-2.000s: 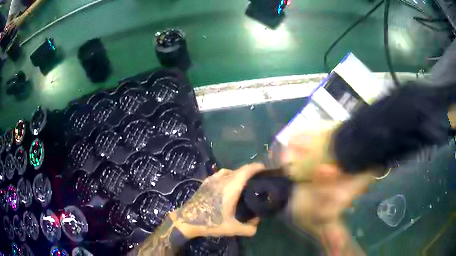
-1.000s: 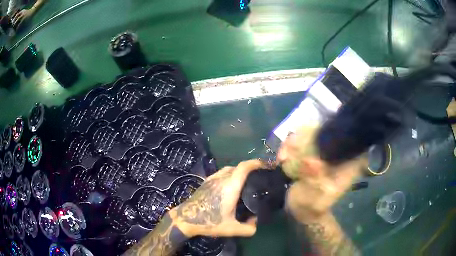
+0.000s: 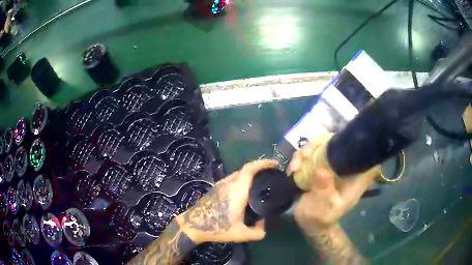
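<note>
My left hand [image 3: 227, 202], with a tattooed wrist, grips a black cylindrical unit [image 3: 269, 192] around its side at the lower centre. The unit's plain end faces the camera and shows small pale specks. My right hand [image 3: 326, 199] holds a thick black electric screwdriver [image 3: 367, 137] slanted from upper right to lower left. A yellowish wrap [image 3: 311, 160] is under its fingers. The screwdriver's lower end is just right of the unit, close to the white and blue-edged screw feeder [image 3: 328, 106]. The tip is hidden by the fingers, so contact cannot be told.
A black blister tray [image 3: 142, 132] lies left, with rows of clear-faced units [image 3: 37, 153] at far left. Black units [image 3: 101, 64] stand on the green belt [image 3: 155, 31] behind a pale rail [image 3: 259, 93]. A clear plastic cup [image 3: 404, 215] and yellow ring [image 3: 393, 165] lie right.
The units on the belt have shifted left. My right hand and screwdriver have shifted slightly near the feeder and unit. My left hand still holds the unit in nearly the same place.
</note>
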